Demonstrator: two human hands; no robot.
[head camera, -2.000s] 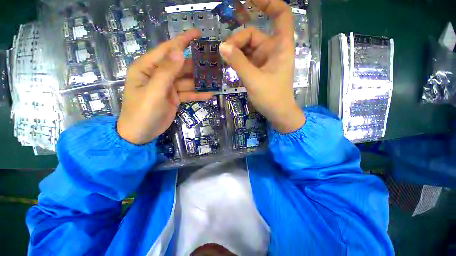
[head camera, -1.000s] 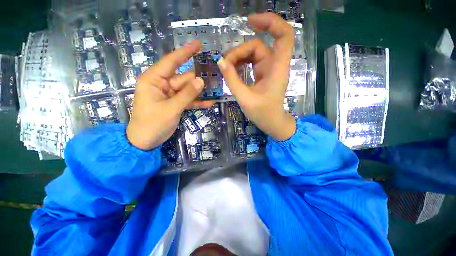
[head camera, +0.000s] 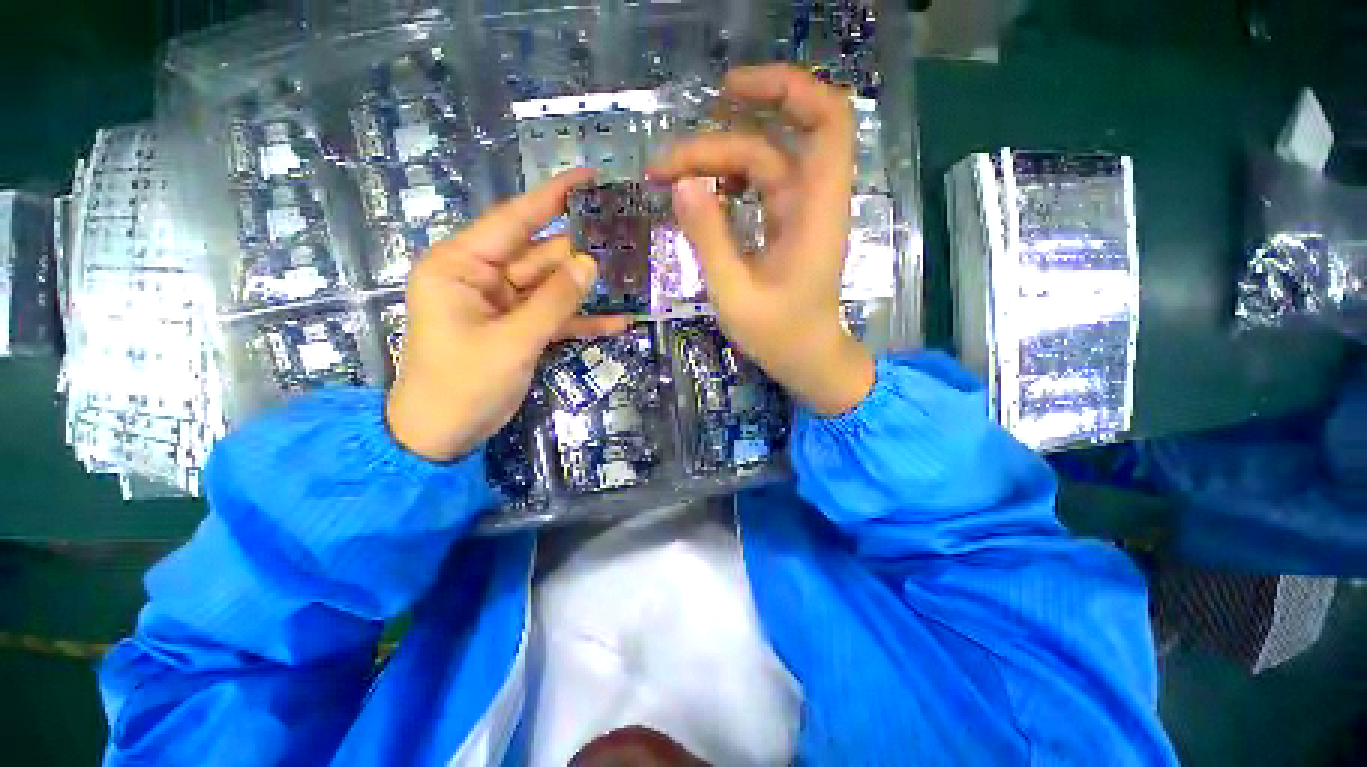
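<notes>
My left hand (head camera: 483, 318) holds a small dark circuit board (head camera: 612, 247) with brownish squares by its left side. My right hand (head camera: 780, 247) is just right of the board, thumb and index finger slightly apart. Whether something tiny is at its fingertips cannot be told. A silvery sticker sheet (head camera: 558, 147) with a pale dotted top strip lies behind both hands on the clear blister tray (head camera: 225, 312). Boards (head camera: 607, 435) with silvery blocks lie in the tray pockets.
A fanned whitish sheet stack (head camera: 132, 322) is at left, with a grey flat packet (head camera: 27, 270) beyond. A silver-grey sheet stack (head camera: 1067, 300) and a clear plastic bag (head camera: 1301, 262) are at right. Another person's blue sleeve (head camera: 1274, 487) is at lower right.
The dark blue piece seen at my right fingers two seconds ago is gone from there. The right thumb and index finger have moved slightly off the board. The left hand still holds the board.
</notes>
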